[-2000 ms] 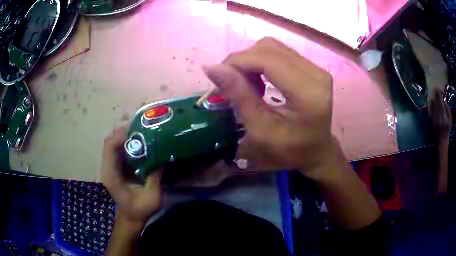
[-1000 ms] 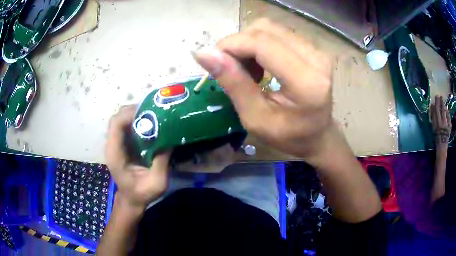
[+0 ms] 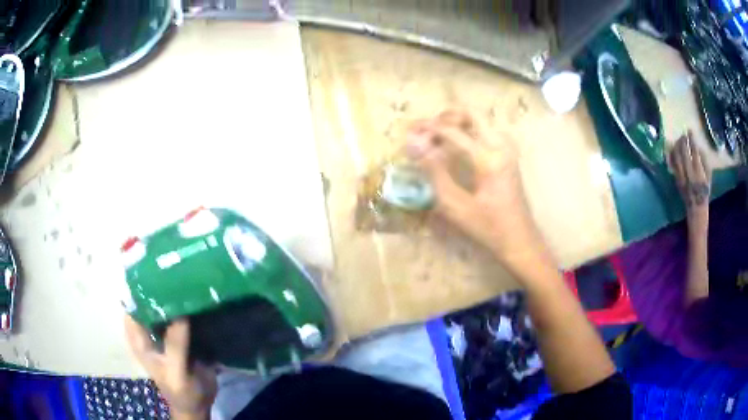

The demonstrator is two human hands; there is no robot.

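Note:
A glossy green car body shell (image 3: pixel 189 275) is held at the lower left, its dark hollow opening facing me. Two red lenses and a round silver-ringed light show on it. My left hand (image 3: pixel 176 369) grips its lower left edge. My right hand (image 3: pixel 480 184) is blurred, over a small whitish glue dish (image 3: pixel 406 187) on a brown stained patch. Its thumb and fingertips are near each other above the dish; whether a glue stick is between them cannot be made out.
Green shells (image 3: pixel 115 41) overlap at the upper left. A carton (image 3: pixel 459 33) stands at the far edge, with a white piece (image 3: pixel 562 90) beside it. Another green shell (image 3: pixel 630 107) and another person's hand (image 3: pixel 690 171) are at right. A crate of jumbled pieces (image 3: pixel 494 353) sits below.
The view has shifted right. My right hand has left the shell and moved over the glue dish. My left hand has turned the shell and holds it lower and further left.

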